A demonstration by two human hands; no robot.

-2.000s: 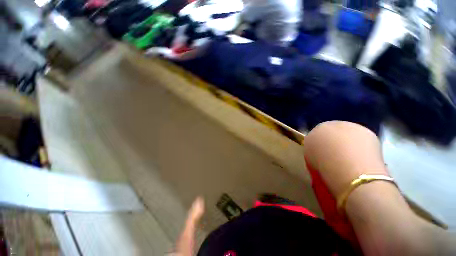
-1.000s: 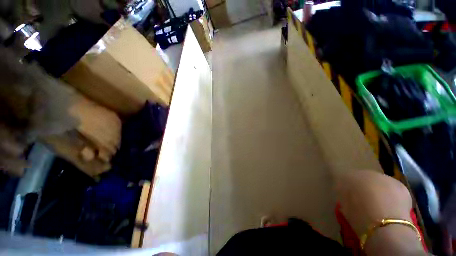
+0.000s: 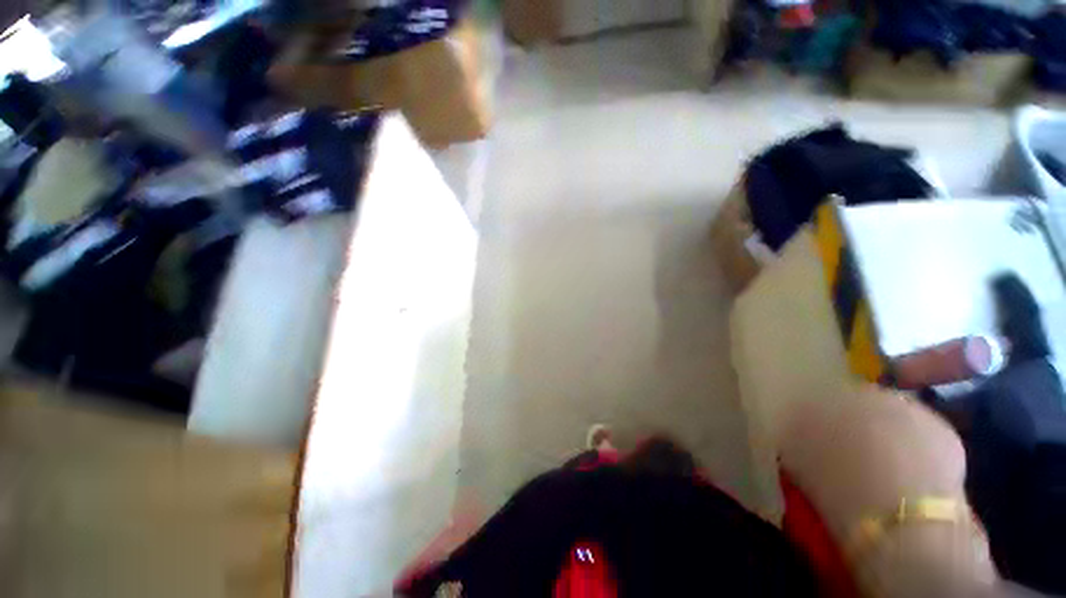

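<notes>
The picture is blurred. My right hand (image 3: 871, 444) is at the lower right, bent at a wrist with a gold band. Its fingers are hidden, so whether it holds anything does not show. Red cloth (image 3: 812, 537) lies just below and left of it. Black cloth with red parts (image 3: 655, 532), apparently my clothing, fills the bottom centre. My left hand is not in view.
A pale aisle floor (image 3: 573, 280) runs ahead. A white panel (image 3: 397, 339) edges it on the left, with dark cloth beyond. At right are a white tabletop (image 3: 947, 263) with yellow-black tape, a pinkish cylinder (image 3: 941, 362) and a box (image 3: 734, 240) with dark cloth.
The view has moved along the aisle. The green basket has gone out of view, and the white tabletop and the box with dark cloth now show at right. My right arm stays at the lower right.
</notes>
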